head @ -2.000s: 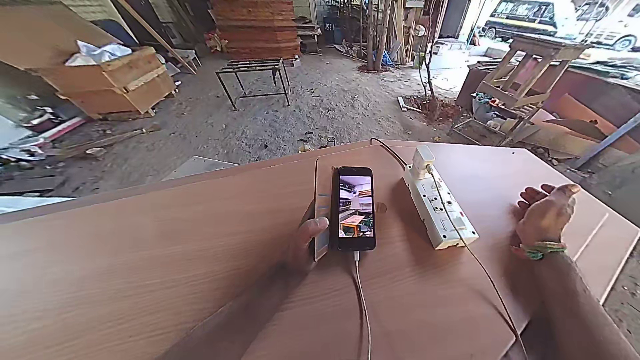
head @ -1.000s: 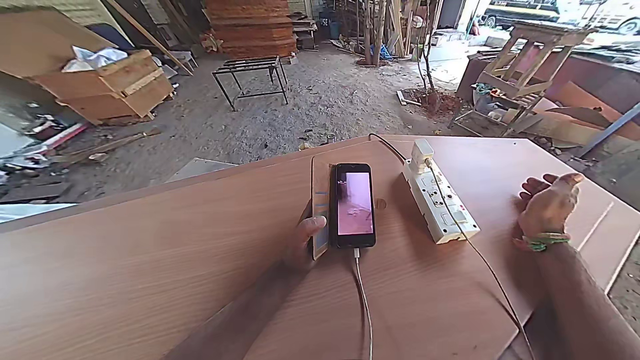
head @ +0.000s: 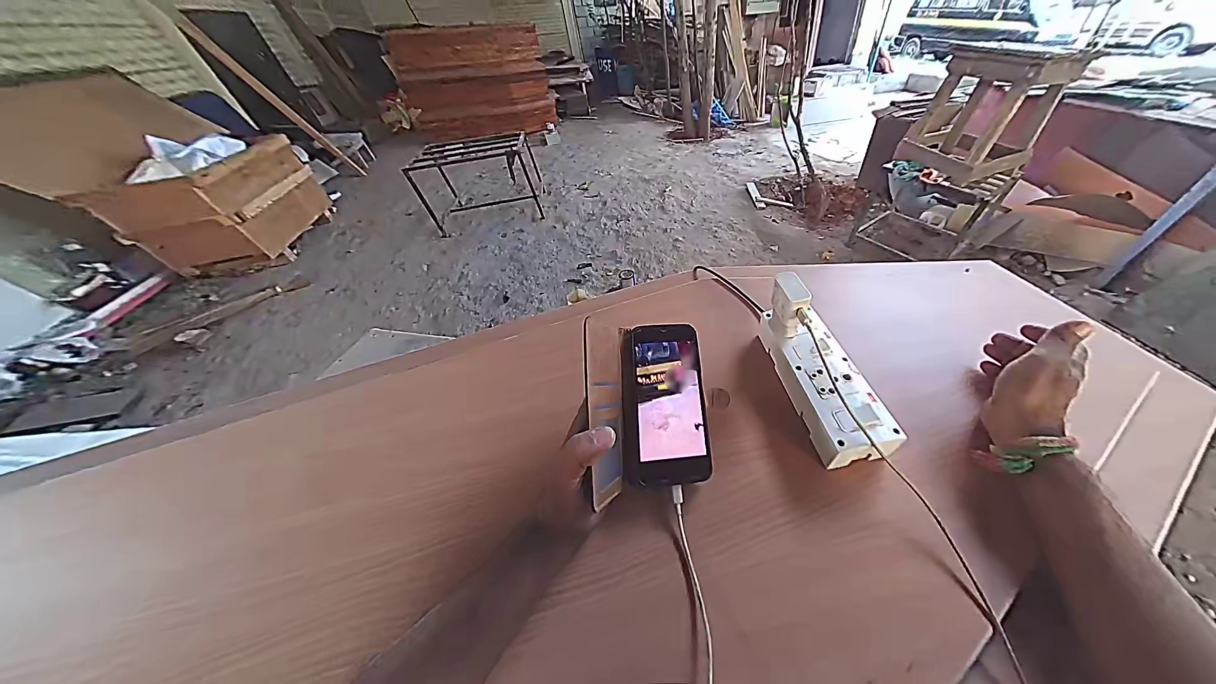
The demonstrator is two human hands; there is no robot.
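My left hand [head: 581, 467] grips the open cover flap of a wallet-style phone case [head: 605, 408], thumb on its inner card slots. The smartphone [head: 669, 407] stands beside the flap with its screen lit, and a white charging cable [head: 696, 579] runs from its lower end. A white power strip [head: 829, 388] lies on the wood-grain board to the right, with a charger plug [head: 790, 302] in its far end. Farther right my right hand [head: 1035, 385] rests on the board, fingers loosely curled, holding nothing, a coloured band around the wrist.
The wood-grain board [head: 313, 513] spans the foreground. A black cord [head: 730, 290] leaves the strip over its far edge. Beyond, on dirt ground, stand a metal frame [head: 475, 161], a wooden crate [head: 237, 204], stacked reddish wood [head: 470, 81] and a wooden stand [head: 988, 114]. Vehicles are parked outside.
The picture on the phone screen has changed. Both hands, the phone and the power strip stay about where they were.
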